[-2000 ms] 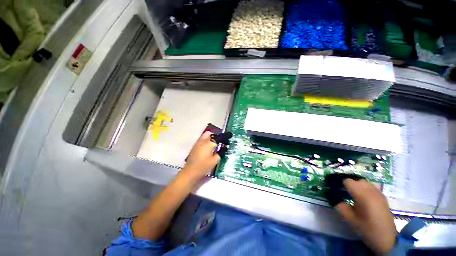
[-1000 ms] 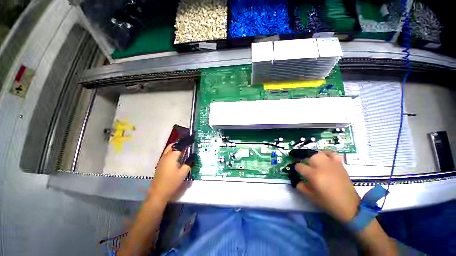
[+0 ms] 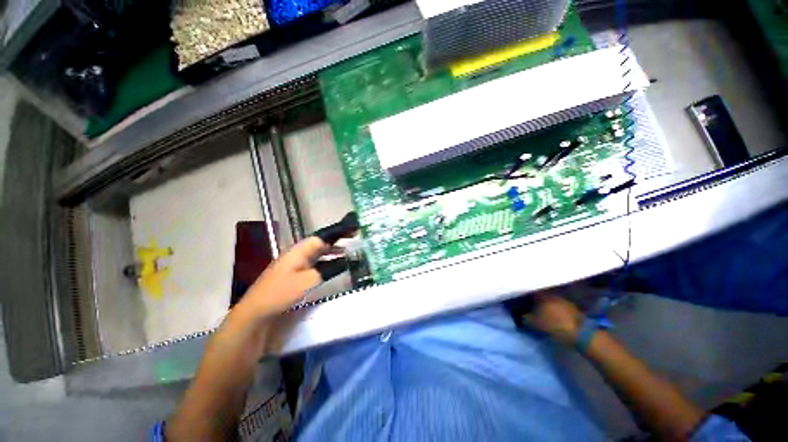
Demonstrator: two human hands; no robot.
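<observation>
The green circuit board (image 3: 348, 112) lies across the conveyor rails. A long white-silver heat sink (image 3: 501, 102) crosses its middle, and a finned heat sink block (image 3: 497, 34) with a yellow strip (image 3: 505, 55) stands near its far edge. My left hand (image 3: 289, 272) is at the board's left edge; its black-covered fingertips are apart and touch or nearly touch the edge. My right hand (image 3: 553, 315) is off the board, low in front of my body below the near rail; its fingers are dark and partly hidden.
Cream components (image 3: 216, 30) and blue components (image 3: 298, 7) fill bins beyond the far rail. On the conveyor bed lie a dark red flat object (image 3: 252, 255), a yellow piece (image 3: 154, 269) and a black object (image 3: 717, 129). A blue coiled cord (image 3: 629, 129) hangs over the board's right side.
The board has shifted right along the rails, opening a gap beside the metal crossbars. My left hand followed its edge. My right hand left the board and dropped below the rail. The view has tilted.
</observation>
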